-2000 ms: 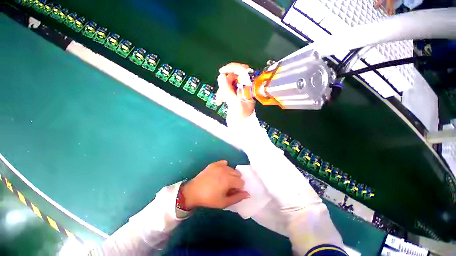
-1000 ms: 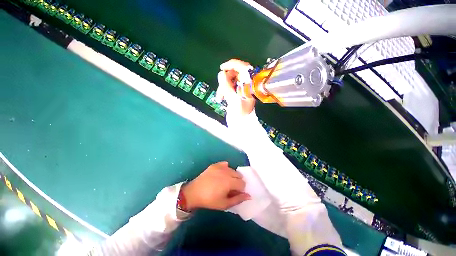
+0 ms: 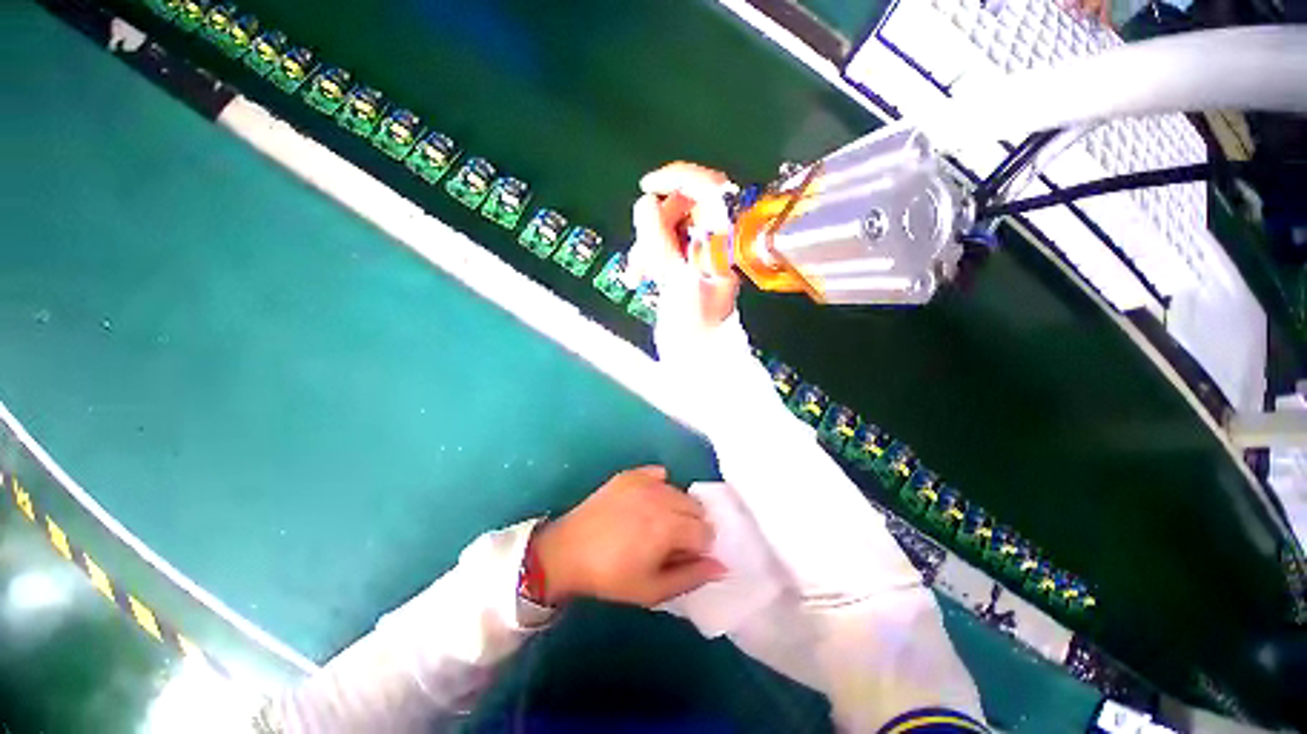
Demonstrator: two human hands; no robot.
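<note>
My right hand [image 3: 685, 237] is over the belt with its fingers at the amber guard [image 3: 774, 237] below the silver-grey pneumatic cylinder [image 3: 882, 222]. The fingers touch or grip the amber piece; anything small between the fingertips is hidden. My left hand [image 3: 626, 542] rests near the bench's near edge with its fingers curled. It lies beside a white sheet [image 3: 738, 552] that passes by my right forearm; whether the fingers pinch it is unclear. A long row of green circuit boards [image 3: 506, 201] lies on the dark green belt [image 3: 602, 86], behind and on both sides of my right wrist.
A thick white support arm [image 3: 1132, 79] crosses at the upper right, with a black hose [image 3: 1104, 187]. White housings [image 3: 1003, 43] stand across the belt. A pale rail [image 3: 416, 230] edges the belt, with black specks [image 3: 989, 609] at the lower right.
The row of boards has shifted slightly along the belt. The view has moved a little. Both hands keep nearly the same pose, and the right stays at the amber guard.
</note>
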